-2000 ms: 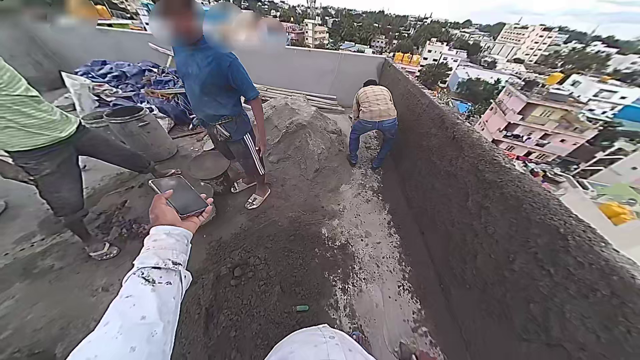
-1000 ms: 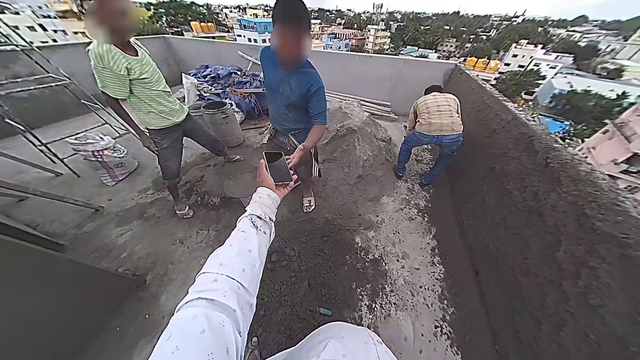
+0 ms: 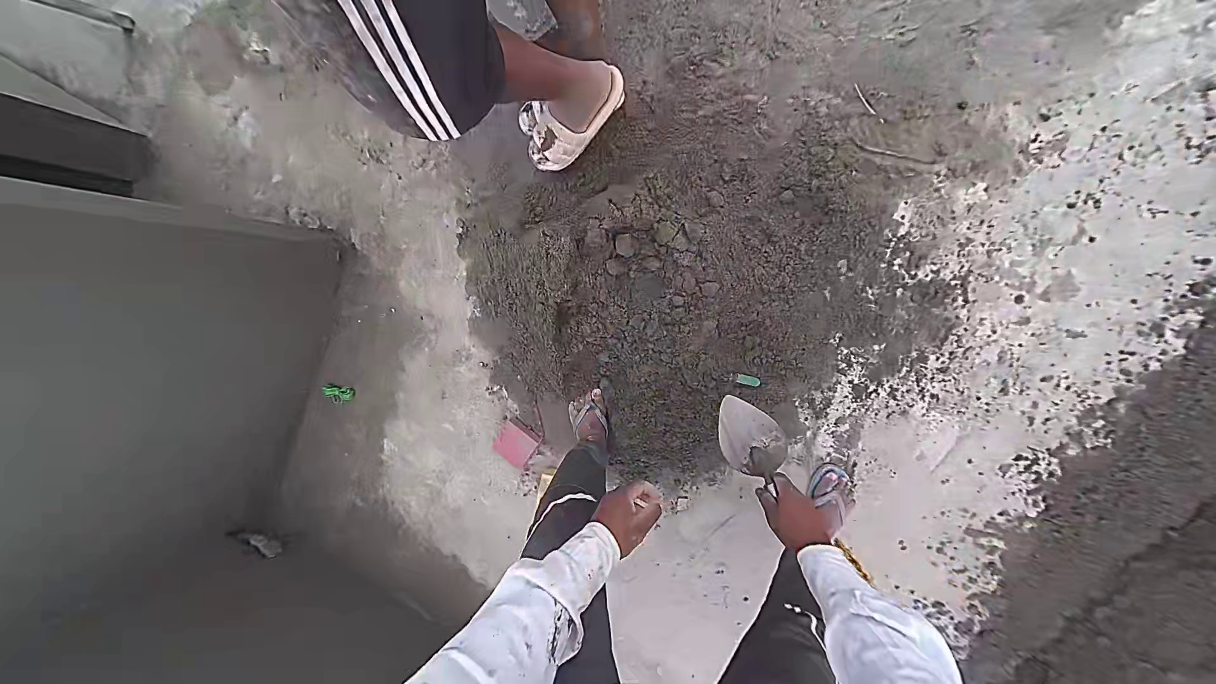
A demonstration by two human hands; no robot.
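My right hand [image 3: 796, 514] grips the handle of a pointed masonry trowel [image 3: 746, 432], its metal blade directed away from me, above my right sandalled foot [image 3: 830, 486]. My left hand [image 3: 628, 518] hangs over my left leg with its fingers curled in; nothing can be made out in it. Beyond both hands lies a patch of dark, lumpy mortar or sand mix [image 3: 655, 294] on the concrete floor. A small green object [image 3: 748, 380] rests on the patch just past the trowel's tip.
Another person's foot in a light slipper [image 3: 575, 123] stands at the patch's far edge. A low grey wall [image 3: 161, 380] rises at the left, with a green tangle [image 3: 338, 392] beside it. A pink block [image 3: 516, 443] lies near my left foot. Mortar spatters the floor [image 3: 1092, 190] at right.
The phone that was in my outstretched left hand is gone from it, and that hand is back near my legs. My right hand and the trowel have come into sight. The view has tilted down.
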